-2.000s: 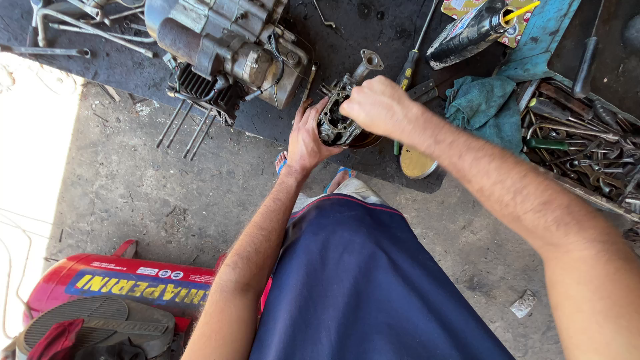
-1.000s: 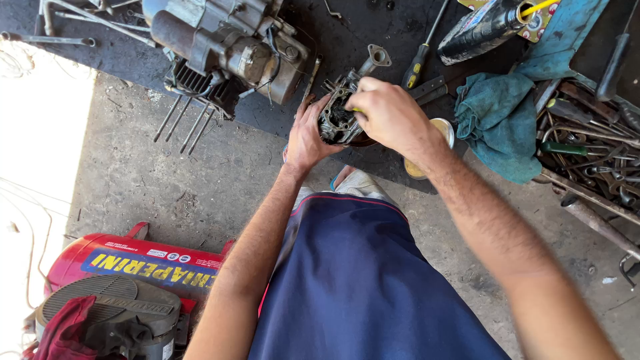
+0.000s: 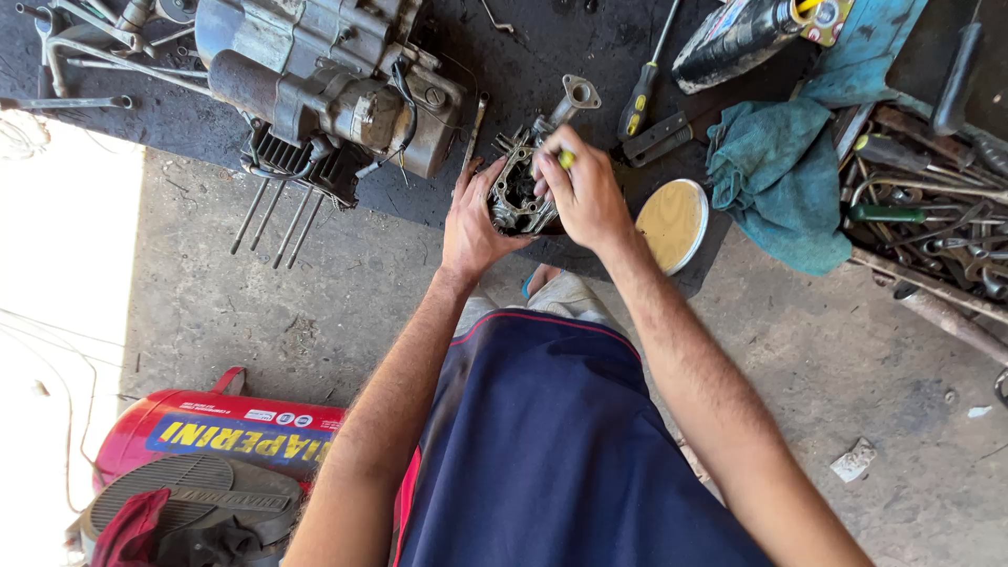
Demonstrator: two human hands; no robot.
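Note:
My left hand grips the left side of a metal engine cylinder head, held at the bench's front edge. A flanged intake pipe sticks up from the far side of it. Over its right side, my right hand is closed around a small tool with a yellow end; the tool's working end is hidden by my fingers and the casting. Just left of the head lies a thin rusty metal rod or wrench. To the right sits a round lid or shallow tin with a tan surface.
A motorcycle engine with protruding studs stands at the left of the bench, near several wrenches. Rightward are a screwdriver, a black bottle, a teal rag and a crate of tools. A red Chiaperini compressor stands on the floor.
The yellow end of the tool shows between my right fingers now; two seconds ago it was not visible. My left hand keeps its hold on the cylinder head.

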